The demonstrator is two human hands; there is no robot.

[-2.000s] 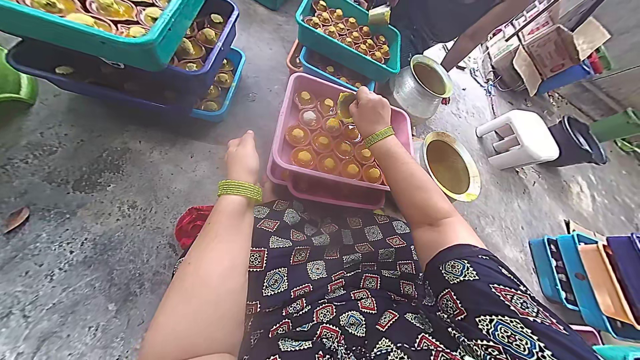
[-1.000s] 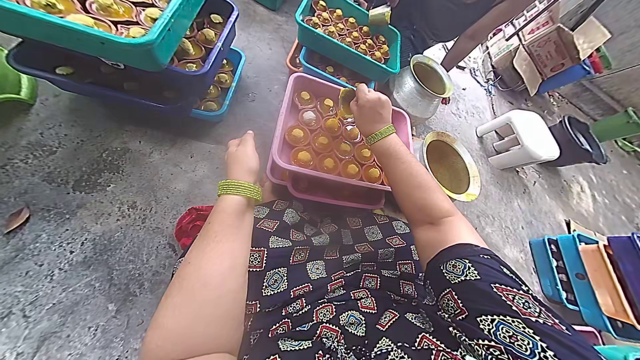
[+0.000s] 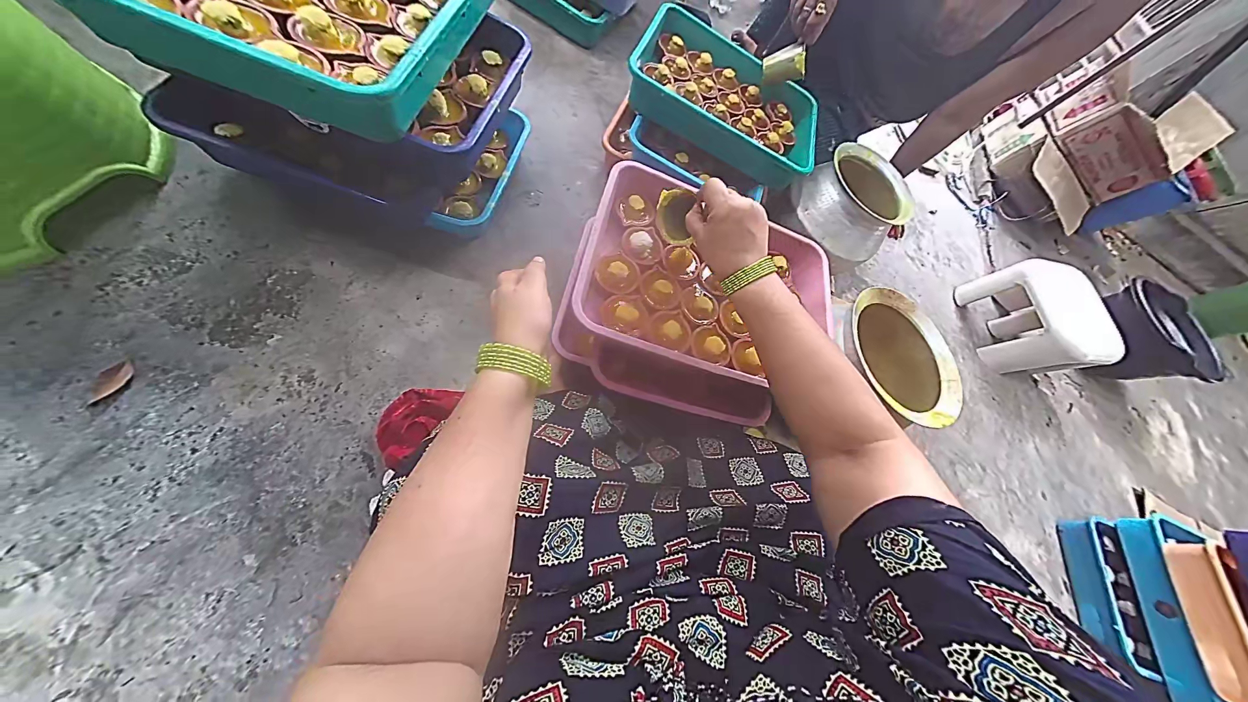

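Note:
My right hand [image 3: 729, 226] grips a small yellow-coated cup [image 3: 675, 216] tilted over the far part of a pink plastic tray [image 3: 807, 255]. Small round cups with yellow lumps in amber liquid stand in rows inside the tray; one cup [image 3: 641, 245] has a whitish lump. Another pink tray lies beneath it. My left hand [image 3: 522, 304] is beside the tray's left side, its fingers curled, with no object visible in it. Right of the tray stands a wide metal bowl [image 3: 897, 357] of brownish-yellow liquid. My right fingers partly hide the held cup.
Stacked trays of filled cups include a teal one [image 3: 390, 102] at left and another teal one [image 3: 720, 146] ahead. A co-worker's hand [image 3: 811, 18] is above the latter. A metal pot [image 3: 848, 210], white stool [image 3: 1048, 317], dark bucket [image 3: 1160, 331] and green plastic object [image 3: 73, 146] stand around.
My right hand, with the small cup, has shifted slightly left and toward the tray's far side. My left hand has stayed nearly in place.

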